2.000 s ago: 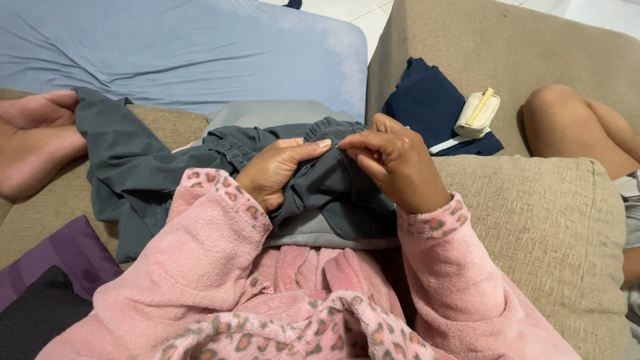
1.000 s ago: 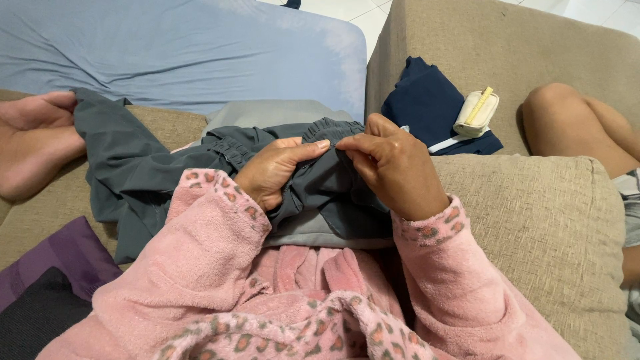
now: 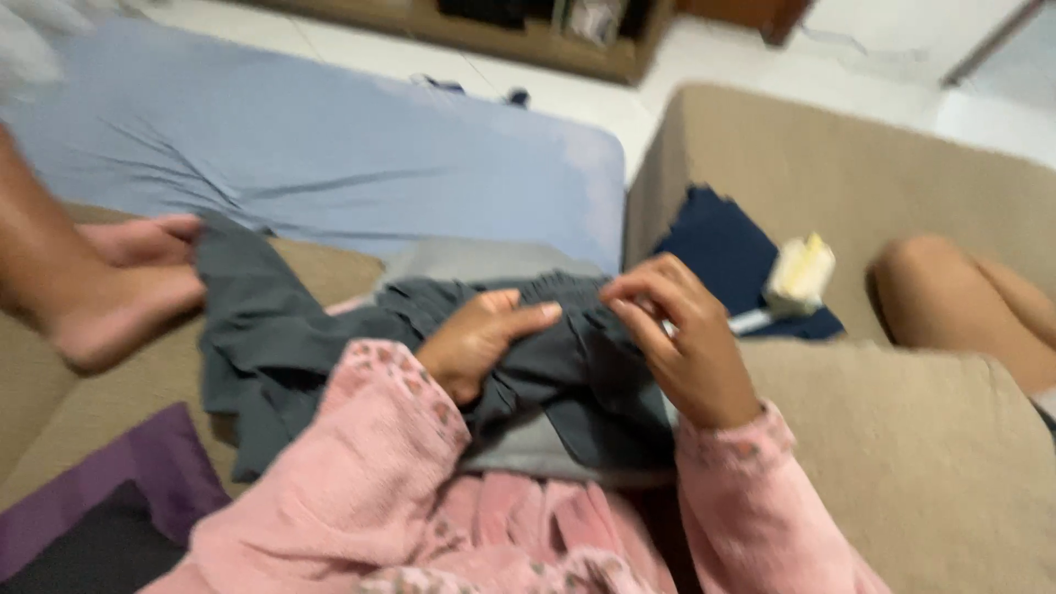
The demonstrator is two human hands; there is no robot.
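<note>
A dark grey-green garment [image 3: 528, 363] with a gathered elastic edge lies across my lap. My left hand [image 3: 483, 338] grips its cloth, thumb on top and fingers partly hidden in the folds. Just right of the gathered edge is my right hand [image 3: 681, 326], raised, with thumb and index finger bent close to each other. The view is blurred, and whether anything small sits between those fingertips cannot be told. Under the garment shows a light grey surface [image 3: 528, 441].
A navy cloth [image 3: 722, 247] bears a small cream pouch [image 3: 800, 276] on the beige sofa [image 3: 825, 157]. A cushion [image 3: 899, 462] lies at my right. Another person's knee [image 3: 932, 272] is at right, a foot [image 3: 136, 297] at left. A blue-sheeted mattress [image 3: 346, 165] lies ahead.
My right hand has come away from the garment's gathered edge, a little to the right, its fingers looser. My left hand keeps its grip. The view has tilted up, showing more floor and furniture.
</note>
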